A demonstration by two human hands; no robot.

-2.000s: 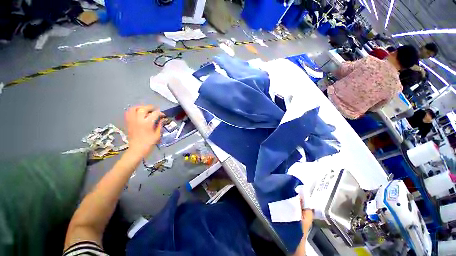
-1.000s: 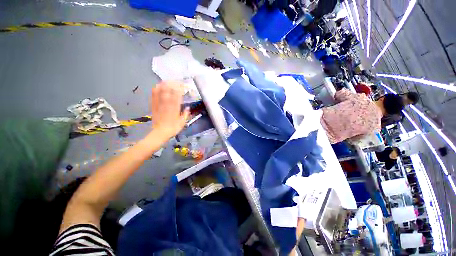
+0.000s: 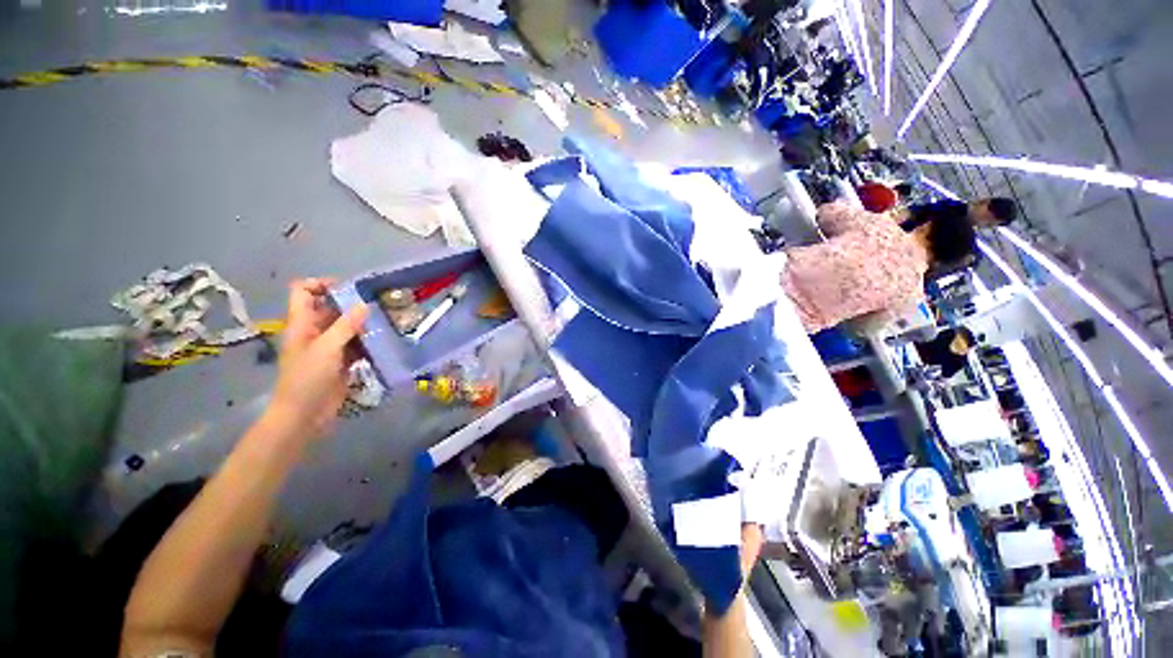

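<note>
My left hand (image 3: 315,347) grips the front edge of a grey-blue drawer (image 3: 414,364), which stands open from under the tabletop. The drawer holds a red-handled item, a pale stick-like item and other small things. My right hand (image 3: 736,604) is at the near end of the table, with its fingers on the edge of a blue garment panel (image 3: 701,482) beside a white rectangular piece (image 3: 708,522); part of the hand is hidden by the cloth. More blue panels (image 3: 620,251) lie heaped along the table.
The overlock machine (image 3: 920,508) stands right of my right hand, by the white table (image 3: 495,238). White fabric (image 3: 401,167) hangs off the far end. Blue cloth covers my lap (image 3: 476,578). Scraps (image 3: 187,309) lie on the floor. A person in pink (image 3: 855,273) sits beyond the table.
My left hand has moved down and left onto the drawer front, and the drawer is now pulled out with its contents showing. My right hand has stayed at the blue cloth. The view has shifted.
</note>
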